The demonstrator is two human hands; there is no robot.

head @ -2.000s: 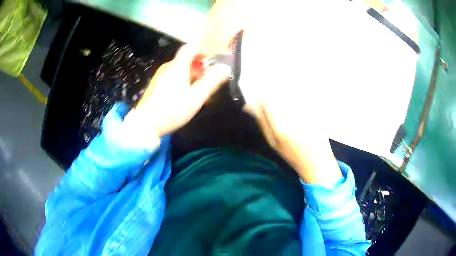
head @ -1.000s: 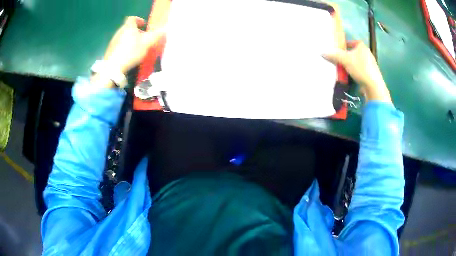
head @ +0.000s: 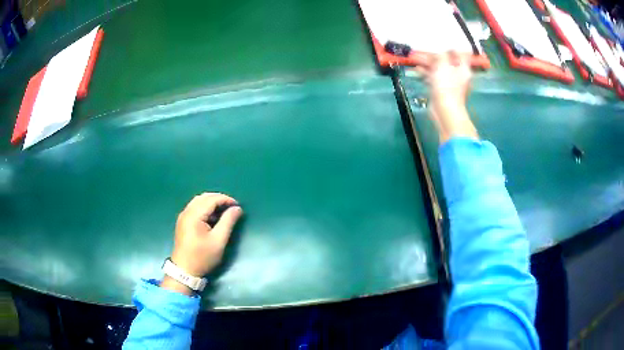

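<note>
A clamped pack, a white cover sheet [head: 417, 24] on a red-orange backing board [head: 431, 60], lies at the upper right of the bench. A black binder clip [head: 397, 48] sits at its near left corner. My right hand [head: 449, 78] is at the pack's near edge, fingers on the board; it is slightly blurred. My left hand [head: 205, 229] rests low on the bench, curled, well away from the pack. A dark spot shows between its thumb and fingers; I cannot tell whether it is an object or shadow.
More red-edged packs [head: 530, 41] lie to the right. A red board with a white sheet [head: 65, 89] lies far left. The bench [head: 308, 184] has a dark seam [head: 421, 154]. A small dark clip [head: 577, 152] lies at the right.
The pack is now away from me, at the upper right of the bench. My left hand has let go of it and rests lower on the bench. The view has shifted up over the bench.
</note>
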